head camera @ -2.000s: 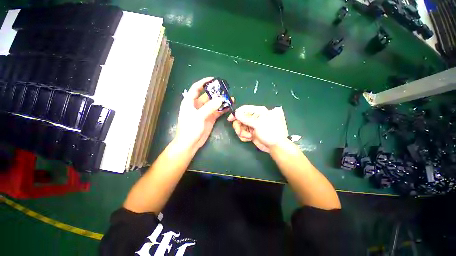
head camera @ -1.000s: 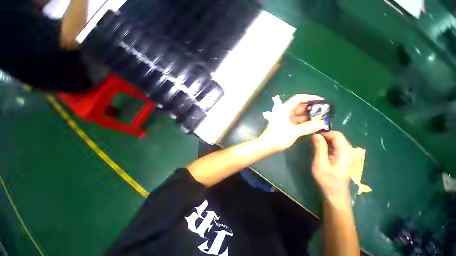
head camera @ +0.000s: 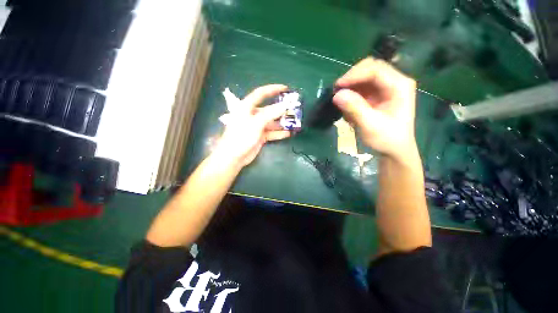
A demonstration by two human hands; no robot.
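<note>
My left hand (head camera: 251,122) holds a small circuit board (head camera: 291,111) with white, silver and bluish parts between thumb and fingers, above the green bench. A crumpled white piece (head camera: 231,107) sticks out at the back of my left hand. My right hand (head camera: 382,104) is to the right, slightly blurred, with thumb and forefinger on a dark, blurred piece (head camera: 323,113), which looks like a black shell. A thin black cord (head camera: 327,170) shows below the hands. A yellowish scrap (head camera: 347,137) shows beside my right wrist.
Stacked boards (head camera: 153,92) with rows of black shells stand at the left. A tangled heap of black adapters (head camera: 489,198) lies at the right. A pale post (head camera: 508,104) rises at the right. A red stool (head camera: 37,198) is at the lower left. Blurred dark units show beyond the bench.
My right hand has moved away from the left, up and right, with the dark piece at its fingers. My left hand still holds the board. The view swung left, then back.
</note>
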